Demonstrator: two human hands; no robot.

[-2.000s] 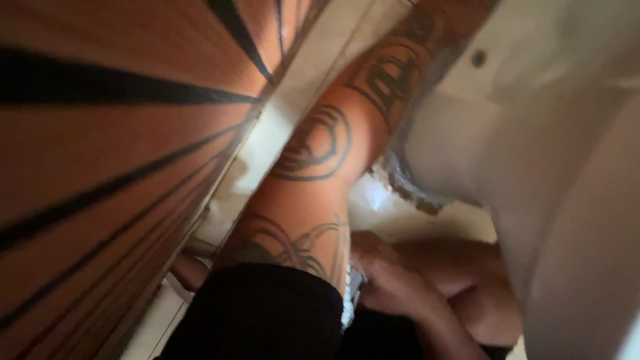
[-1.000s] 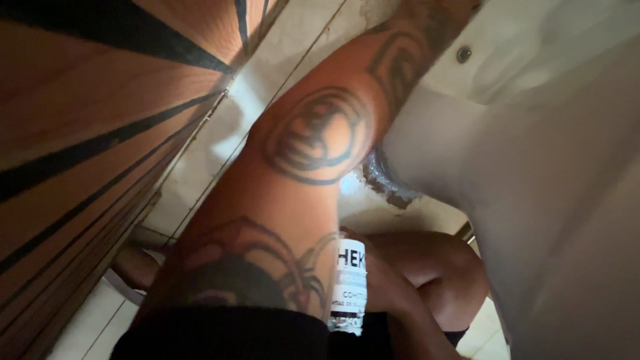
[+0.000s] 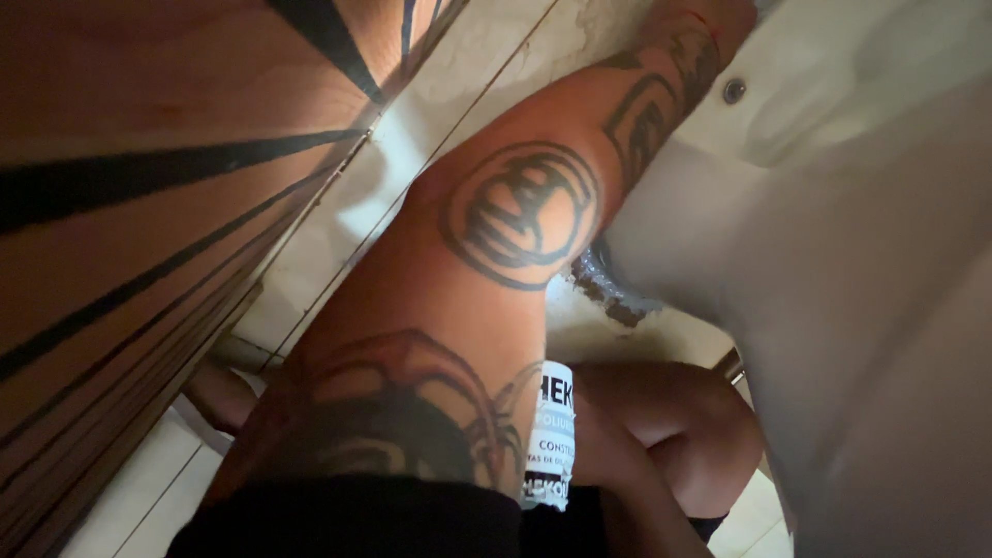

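Note:
My tattooed left arm reaches from the black sleeve at the bottom up to the upper right, where the hand lies outside the head view. Beside its upper part is a white ceramic bathroom fixture point(image 3: 837, 256) with a round hole or fitting point(image 3: 734, 91). Rough grey sealant-like material point(image 3: 612, 291) edges the fixture's base, partly behind the arm. A white labelled tube point(image 3: 552, 434) stands roughly upright against the arm's lower right side. My right forearm point(image 3: 655, 504) rises toward the tube; my right hand point(image 3: 593, 434) is dark, its fingers and any grip unclear.
A wood-toned panel with black stripes point(image 3: 170, 178) fills the left side. Pale tiles point(image 3: 155, 480) with dark joints lie below. A bent knee point(image 3: 713, 434) is at lower right, close to the fixture, and part of a foot point(image 3: 225, 403) shows at lower left.
The white tube, mostly hidden behind the arm two seconds ago, now shows its printed side. The left arm still reaches toward the upper right.

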